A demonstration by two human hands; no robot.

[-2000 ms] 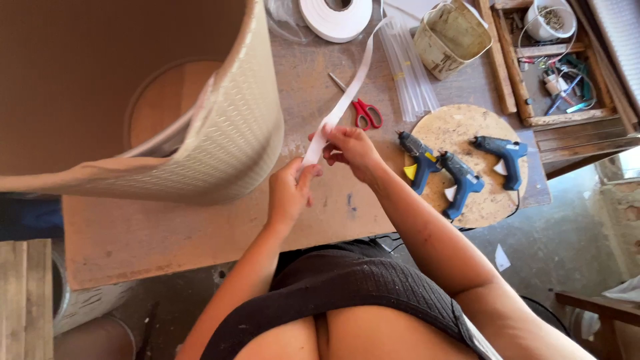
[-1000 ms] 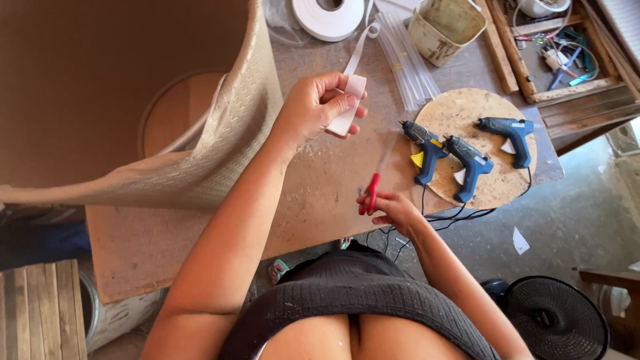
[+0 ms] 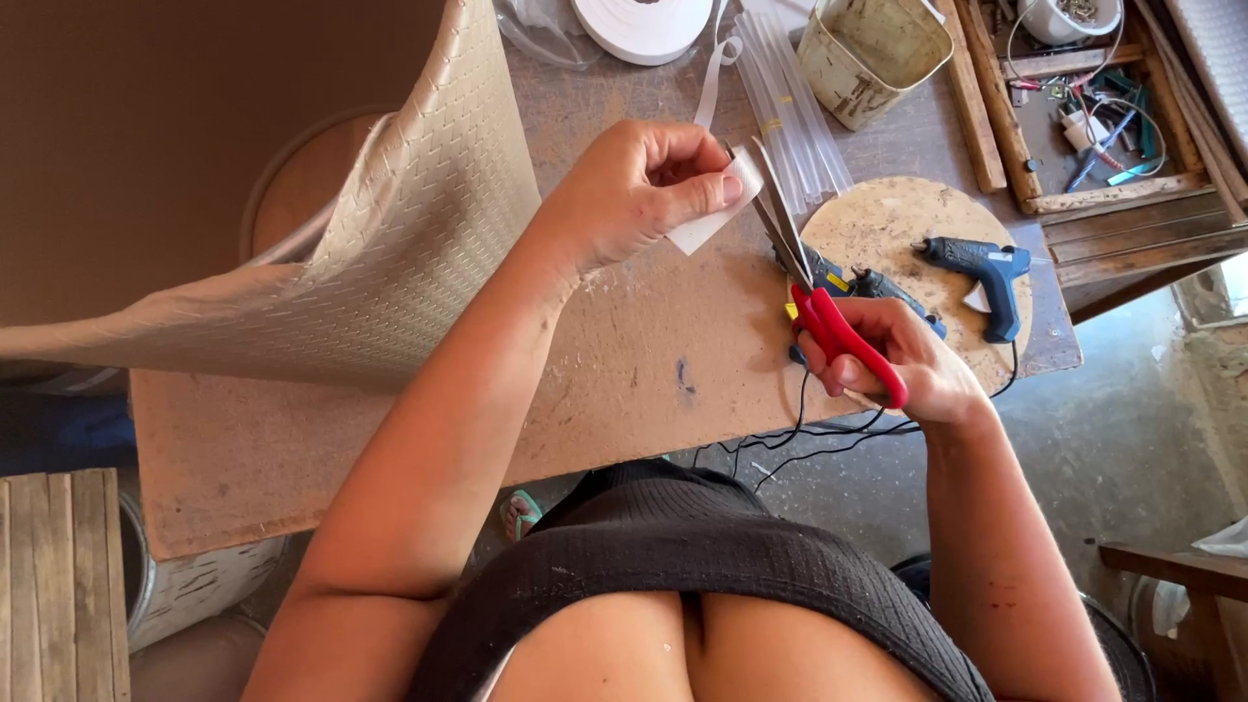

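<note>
My left hand (image 3: 648,195) pinches a folded end of white ribbon tape (image 3: 700,230) between thumb and fingers. A narrow length of the tape runs up behind the hand toward the white tape roll (image 3: 645,21) at the top. My right hand (image 3: 882,356) holds red-handled scissors (image 3: 846,343), their blades parted and pointing up and left. The blade tips are close beside the tape; whether they touch it I cannot tell. Behind the right hand, blue glue guns (image 3: 983,273) lie on a round wooden board (image 3: 882,210), two of them partly hidden.
A large shell covered in woven-pattern beige material (image 3: 439,224) stands at the left of the wooden table (image 3: 624,390). Clear glue sticks (image 3: 792,117), a stained plastic container (image 3: 863,68) and a wooden tray (image 3: 1121,195) of small items are at the upper right. Black cables (image 3: 780,441) hang over the front edge.
The scissors, lying on the table two seconds ago, are in my right hand. Since one second ago that hand has risen toward the tape, and the blades have come up beside it.
</note>
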